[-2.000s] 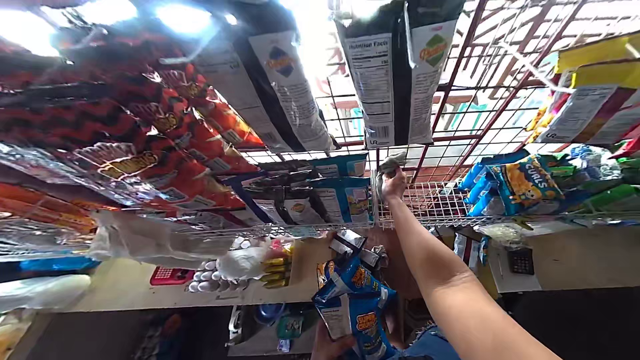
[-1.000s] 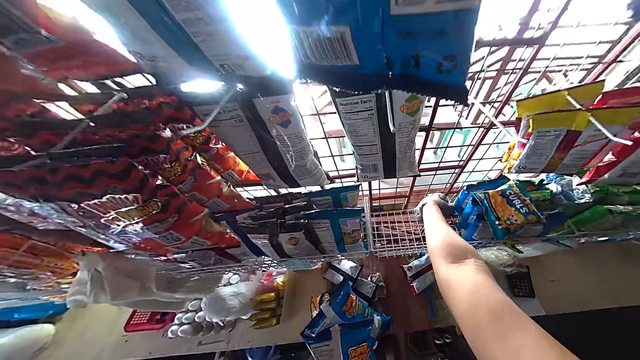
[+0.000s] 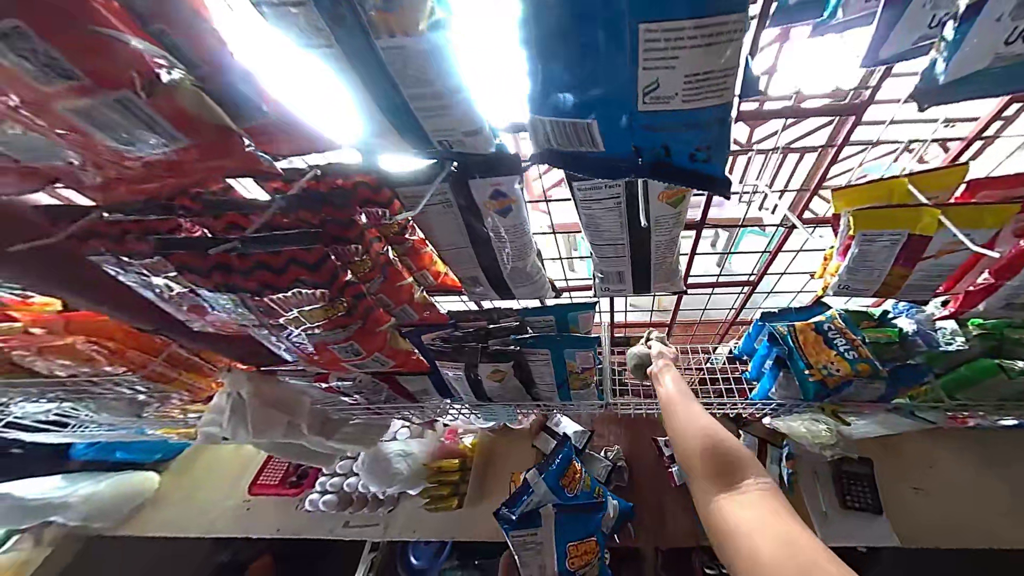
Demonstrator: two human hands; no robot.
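Observation:
My right hand [image 3: 659, 350] reaches up to a white wire shelf basket [image 3: 708, 376] and is closed on a bunched grey cloth [image 3: 639, 362]. The cloth is near the wire divider at the left of this section. Blue bags of curls snacks [image 3: 828, 352] stand just to the right. At the bottom edge, only a sliver of my left hand [image 3: 507, 565] shows beside a bunch of blue snack bags [image 3: 564, 520], which it holds from below; most of its fingers are hidden. Black and blue snack bags [image 3: 512, 368] fill the section left of the divider.
Snack bags [image 3: 632, 236] hang overhead on white hooks before a dark red metal grille [image 3: 724, 284]. Red snack bags [image 3: 344, 320] crowd the left. Below the shelf, a counter [image 3: 216, 508] holds eggs [image 3: 344, 484], a red calculator [image 3: 282, 476] and a black calculator [image 3: 857, 484].
My right hand was beside the blue curls bags one second ago and has moved left with the cloth, toward the divider. My left hand, plainer two seconds ago, is now mostly out of view.

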